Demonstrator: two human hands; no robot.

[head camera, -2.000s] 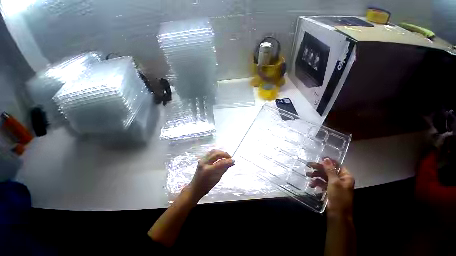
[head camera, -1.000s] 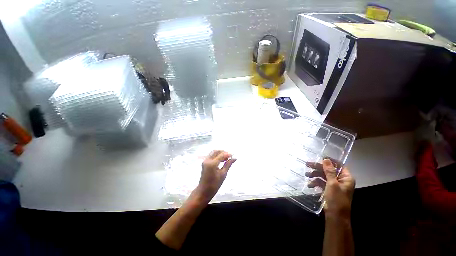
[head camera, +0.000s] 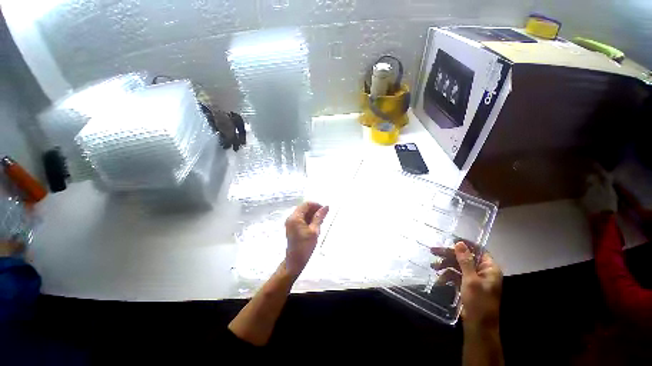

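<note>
A clear compartment tray (head camera: 468, 211) is held tilted over the front of the table, its left part lost in glare. My right hand (head camera: 477, 279) grips its right side, thumb on the near face and fingers showing through the plastic. My left hand (head camera: 304, 232) is at the tray's left side with thumb and fingertips close together. Glare hides whether they touch the tray edge. Crinkled plastic film (head camera: 261, 246) lies on the table under and left of the tray.
Tall tray stack (head camera: 272, 86) at the back; more stacked trays (head camera: 139, 139) at left. Phone (head camera: 411, 158), yellow holder (head camera: 384, 104) and tape roll (head camera: 384, 133) stand beyond the tray. Printed carton (head camera: 447, 93) at right. A person's red sleeve (head camera: 615, 257) is at far right, a blue sleeve (head camera: 18, 282) at far left.
The tray's right part has moved slightly down and left with my right hand, uncovering the phone. My left hand has risen a little. The red-sleeved arm has reached further in at the carton.
</note>
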